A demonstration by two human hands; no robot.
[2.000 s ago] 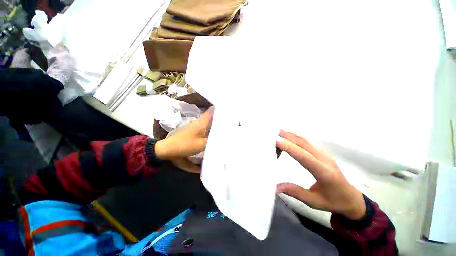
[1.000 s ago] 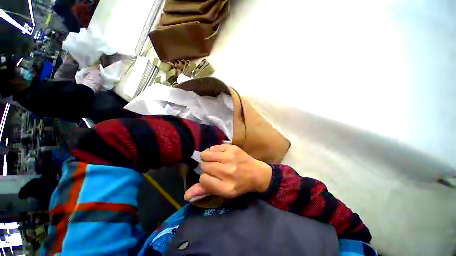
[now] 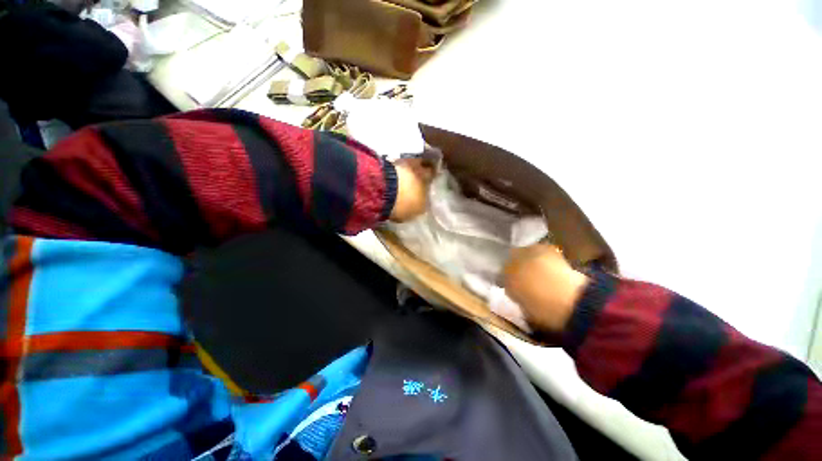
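The brown handbag [image 3: 559, 203] lies at the table's near edge with its mouth open towards me. Crumpled white tissue paper [image 3: 469, 236] fills the opening, and a small label shows on the lining. My left hand [image 3: 411, 191] is at the bag's left end, its fingers partly hidden by tissue and the bag. My right hand [image 3: 541, 284] is inside the right part of the mouth, on the tissue; it is blurred and its fingertips are hidden. Whether either hand grips the tissue cannot be told.
Rolled olive straps [image 3: 323, 88] lie behind the bag at the left. Brown bags [image 3: 356, 40] are piled beyond them. White card stacks [image 3: 236, 79] lie further left. Another person's dark sleeve [image 3: 63, 63] is at the upper left. The white table [image 3: 667, 117] extends right.
The bag has turned and moved right, its opening now facing up. My left arm has come out from beside it to its left end. My right hand has moved right, into the mouth.
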